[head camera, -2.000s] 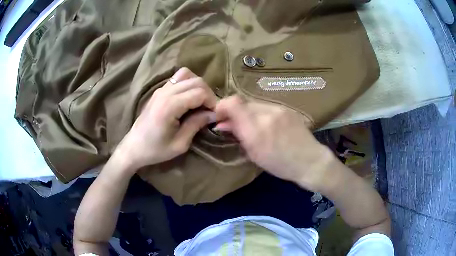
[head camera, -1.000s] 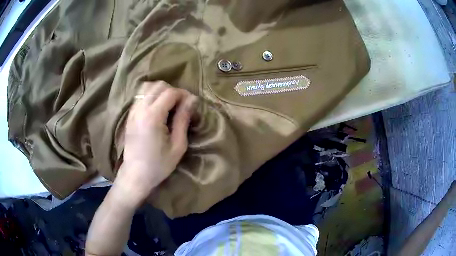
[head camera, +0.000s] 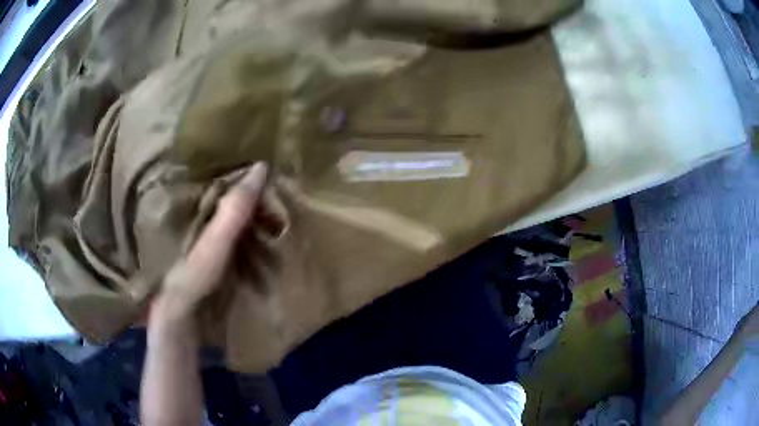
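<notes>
The brown jacket (head camera: 533, 108) lies across the table and hangs over its front edge. Its facing shows a slit pocket, a pale name patch (head camera: 404, 165) and a blurred button (head camera: 334, 117). My left hand (head camera: 229, 216) grips bunched lining (head camera: 275, 218) left of the patch; its thumb shows on top and its other fingers are hidden in the cloth. Only my right forearm shows at the right edge; the hand is outside the picture. No needle or thread can be made out.
The white cloth-covered table (head camera: 666, 108) extends right of the jacket. A dark, long object (head camera: 37, 37) lies at the back left. Scraps (head camera: 541, 291) lie below the table edge, beside grey patterned floor (head camera: 691, 250).
My right hand has left the cloth and gone out past the right edge. The jacket has shifted left in view, and its bunched lining lies differently around my left hand.
</notes>
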